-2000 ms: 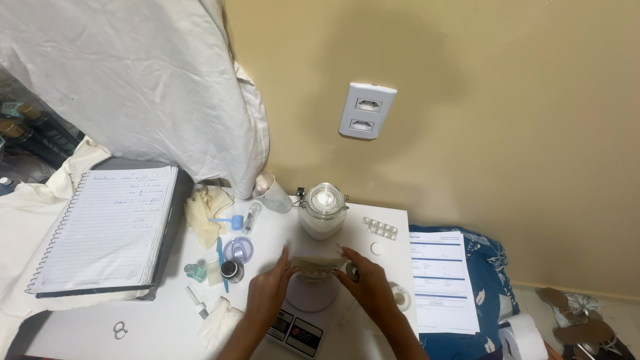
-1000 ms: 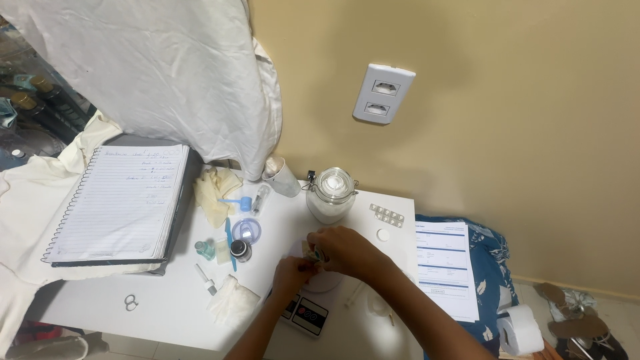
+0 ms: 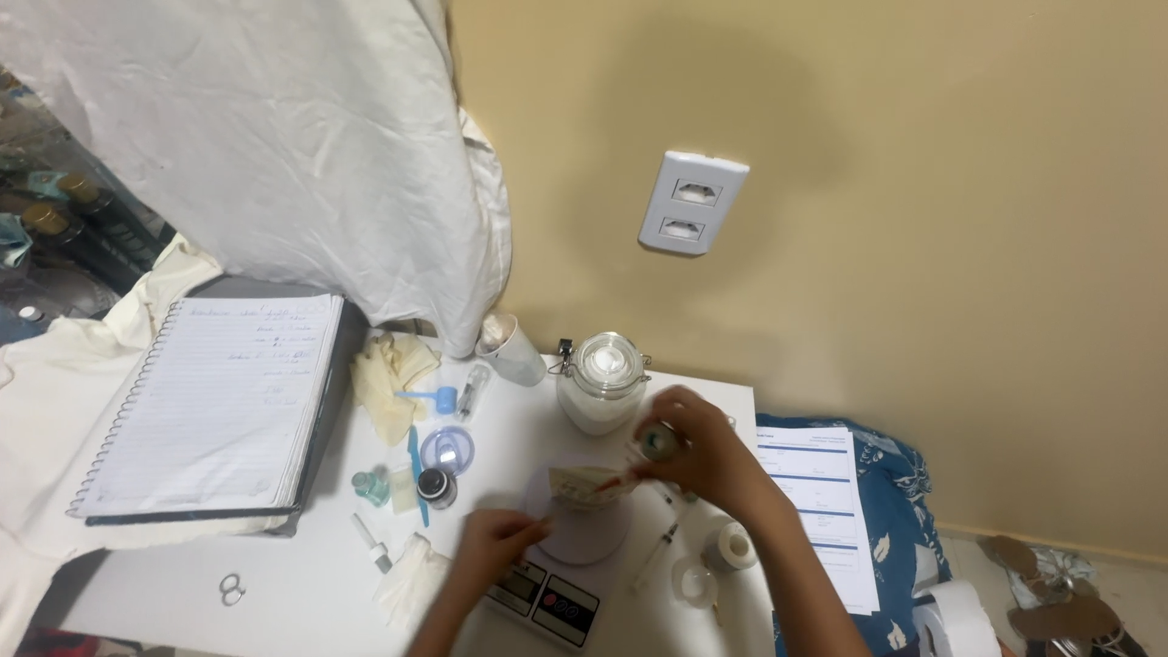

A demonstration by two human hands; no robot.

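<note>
My right hand (image 3: 698, 447) holds a small greenish round container (image 3: 659, 442) tilted above the right end of a pale, open pouch-like piece (image 3: 584, 485). A thin reddish-orange strip or stream lies between that hand and the piece; blur hides which. Just below left, my left hand (image 3: 502, 545) has its fingertips together near the piece's lower left edge; whether they grip something cannot be told. Beneath is the round platform (image 3: 584, 538) of a kitchen scale (image 3: 545, 598). A clip-top glass jar (image 3: 602, 388) with white contents stands behind.
Left lie a spiral notebook (image 3: 214, 401), a pale glove (image 3: 392, 379), a blue scoop (image 3: 445, 400), a dark-lidded small jar (image 3: 436, 488), a dropper (image 3: 372, 545) and metal rings (image 3: 232, 589). A plastic cup (image 3: 516, 351) stands behind. Right are a syringe (image 3: 662, 547), a tape roll (image 3: 730, 546) and printed sheets (image 3: 821, 511).
My hands were close together over the scale; now they are apart. The right hand has moved up and right with the round container, and the pale piece shows between them.
</note>
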